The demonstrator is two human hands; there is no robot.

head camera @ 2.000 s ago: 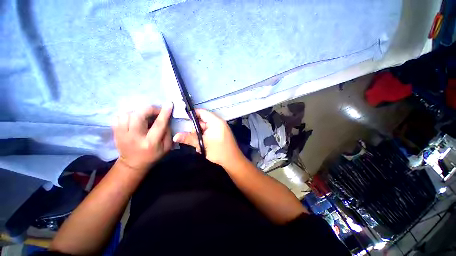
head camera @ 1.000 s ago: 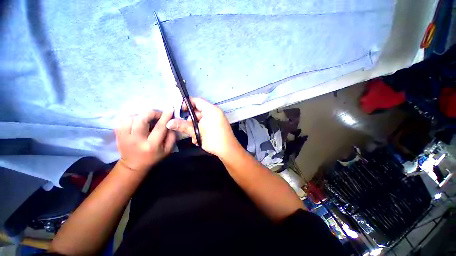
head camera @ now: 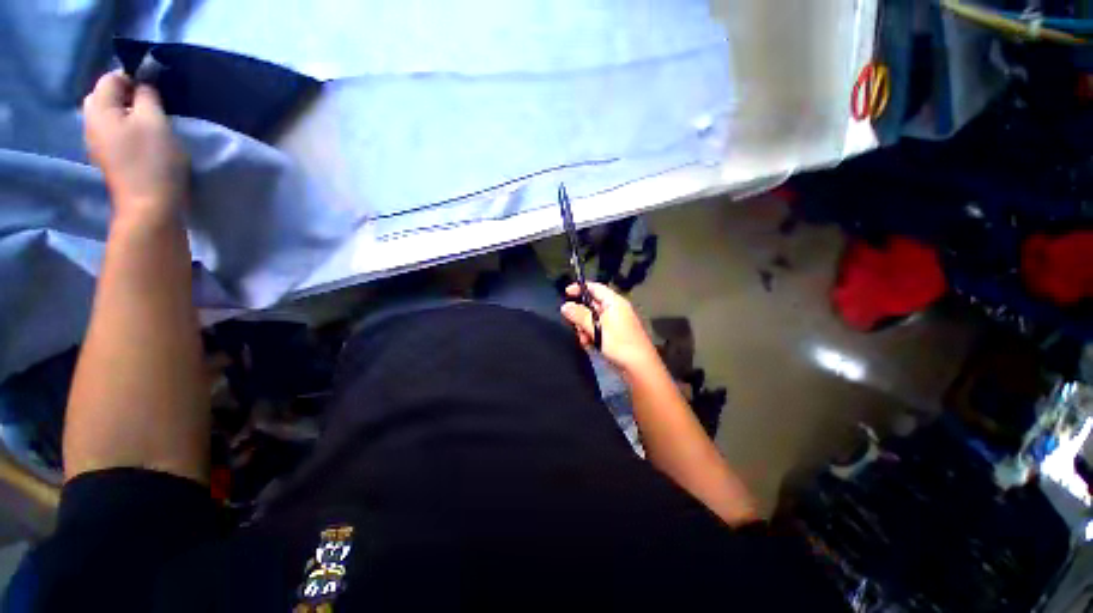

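Observation:
Light blue-grey fabric (head camera: 503,132) with faint drawn lines covers the table. My left hand (head camera: 134,138) is at the upper left, gripping the fabric's edge; the fabric is lifted and folded over there, showing a dark side (head camera: 228,90). My right hand (head camera: 609,321) holds the tailor's shears (head camera: 573,240) by the handles, off the table's front edge. The blades point up and away, look closed, and the tip reaches over the near edge of the fabric.
Small red and yellow-orange scissors (head camera: 871,92) lie at the table's right end. Off-white paper (head camera: 791,108) shows beneath the fabric. Red cloth (head camera: 887,281) and dark piles lie beyond the tiled floor (head camera: 767,323). Dark scraps lie below the table edge.
My left hand has moved to the upper left and pulled the fabric up and back. My right hand has moved right with the shears, off the fabric. The view has shifted right.

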